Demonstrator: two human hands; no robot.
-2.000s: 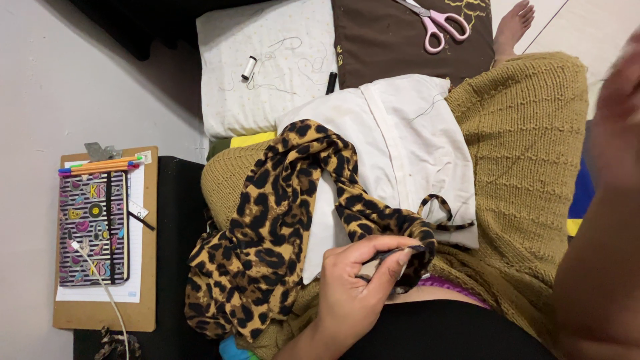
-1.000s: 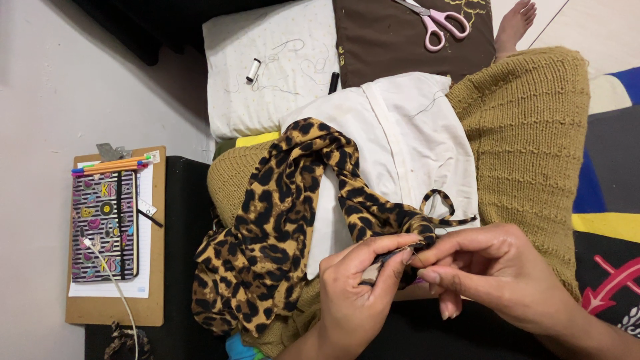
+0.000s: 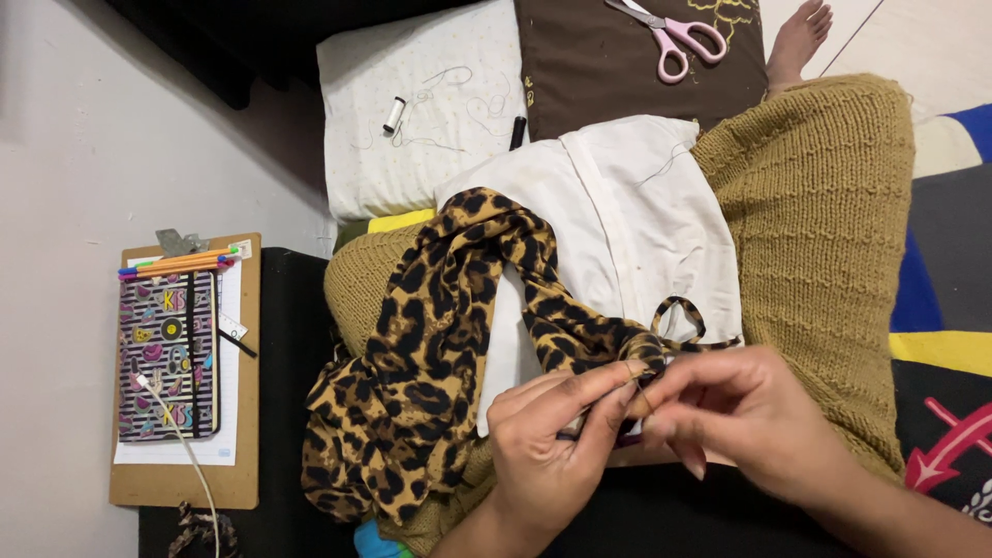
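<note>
Leopard-print fabric lies across my lap over a white cloth or pillow. My left hand pinches the fabric's gathered edge between thumb and forefinger. Close against it on the right, my right hand has its thumb and fingertips at the same edge; a fine dark thread seems to run between the fingertips. Whether a needle is there cannot be seen. A narrow loop of leopard-print tie curls just above the right hand. Below the fingers the fabric's edge is partly hidden.
Pink-handled scissors rest on a brown cushion. A thread spool and loose threads lie on a white pillow. At left, a clipboard bears a patterned notebook, pens and a white cable. A knitted mustard blanket covers my legs.
My right hand, raised at the right edge two seconds ago, has come down to the fabric beside my left hand. The left hand has kept its pinch on the edge.
</note>
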